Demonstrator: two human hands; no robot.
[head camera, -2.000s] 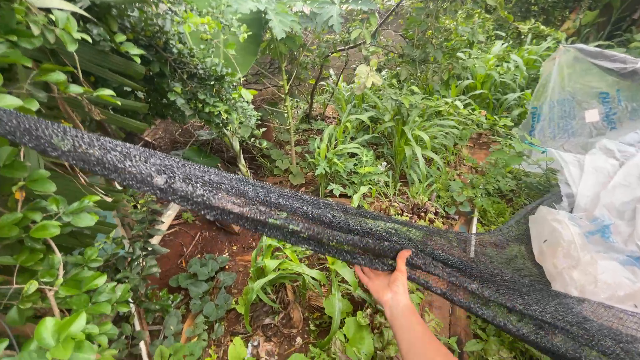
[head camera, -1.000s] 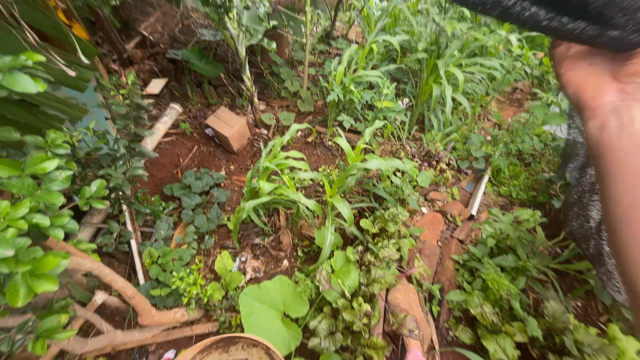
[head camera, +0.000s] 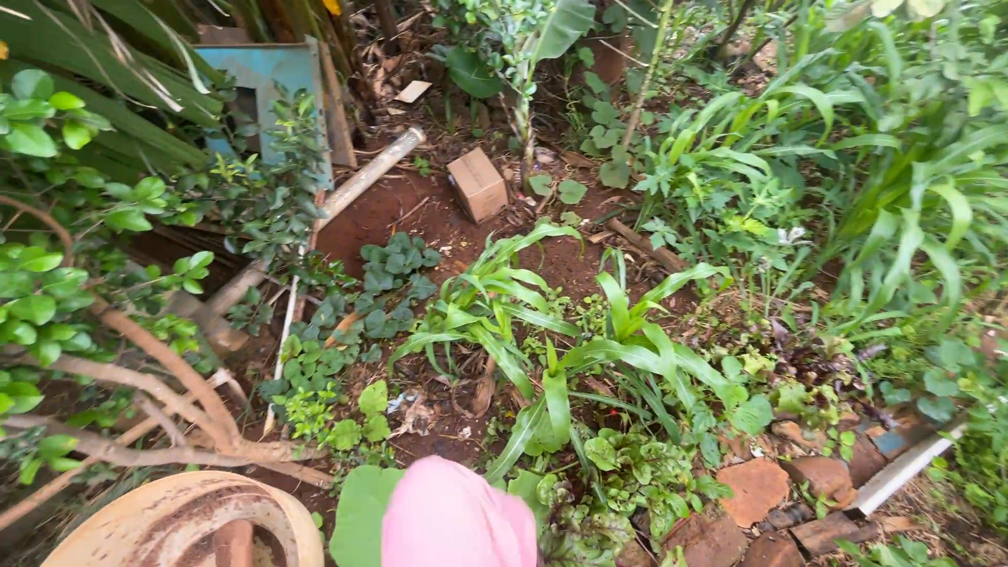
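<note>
Neither of my hands shows in the head view at this moment. Pink cloth (head camera: 457, 520), seemingly clothing over my knee or leg, rises at the bottom centre. To its left is a dirty cream plastic tub (head camera: 295, 512) with a reddish-brown piece (head camera: 234, 543) inside. Just beyond the pink cloth, young maize-like plants (head camera: 551, 378) with long leaves grow from reddish soil. A small brown cardboard box (head camera: 479, 186) lies tilted on the soil farther back.
Bare branches (head camera: 173, 394) spread at the left. Behind them a pale pole (head camera: 370, 177) leans near a blue panel (head camera: 276, 87). Broken bricks or stones (head camera: 752, 490) and a whitish strip (head camera: 906, 468) lie at the lower right. Dense tall leaves (head camera: 906, 197) fill the right side.
The black mesh netting and the hand holding it up have left the view. The pink cloth has come into view at the bottom, and more of the tub shows.
</note>
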